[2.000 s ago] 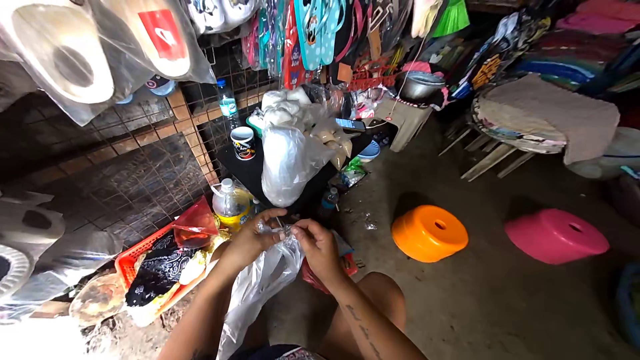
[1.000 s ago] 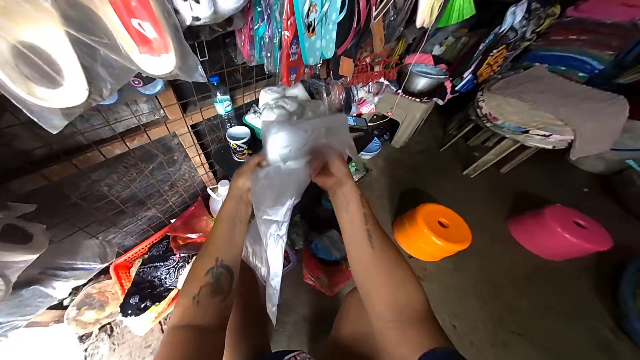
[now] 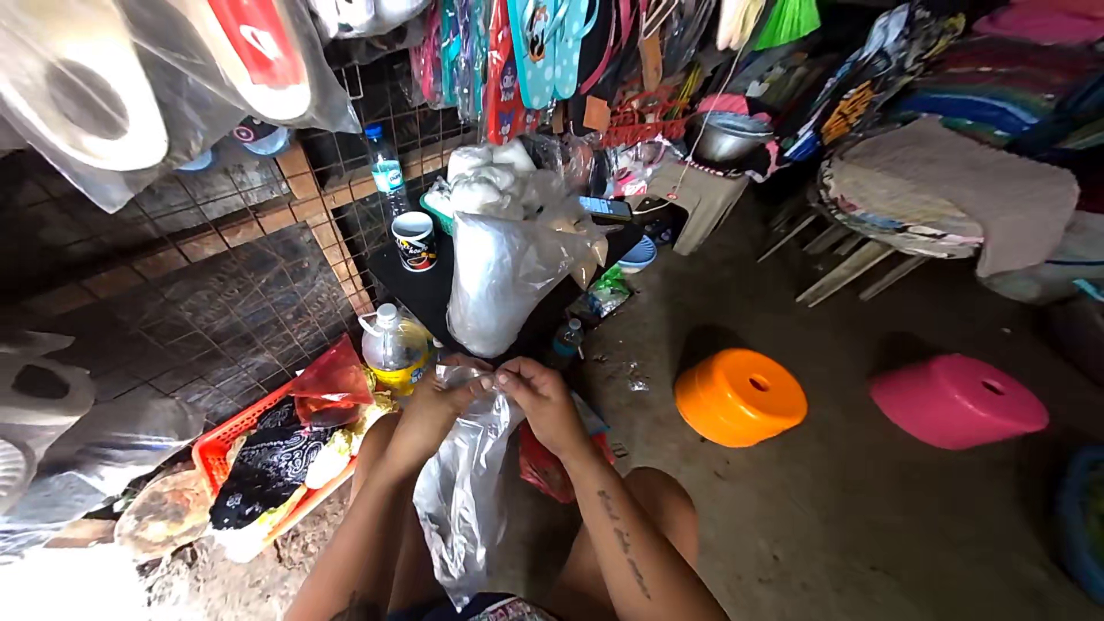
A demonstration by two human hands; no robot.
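Both of my hands meet at the top edge of a clear plastic bag (image 3: 461, 492), which hangs down between my knees. My left hand (image 3: 444, 405) grips the edge on one side, and my right hand (image 3: 535, 397) pinches it with thumb and fingers close beside the left fingertips. Just beyond my hands, a bundle of clear plastic bags (image 3: 487, 285) lies on a black-covered surface (image 3: 414, 289). Behind the bundle are white plastic bags (image 3: 492, 177) in a green basket, with a printed cup (image 3: 414, 241) to their left.
An orange stool (image 3: 740, 398) and a pink stool (image 3: 957, 401) stand at right. At left are a yellow-liquid jug (image 3: 394, 349) and a red-orange basket (image 3: 228, 435) holding cloth. Packaged slippers (image 3: 539, 52) hang above. A round stool (image 3: 897, 207) bears folded textiles.
My hands were apart over the bundle a second ago, holding a bag spread out. They have come back toward me and together at the bag's edge, leaving the bundle in plain view.
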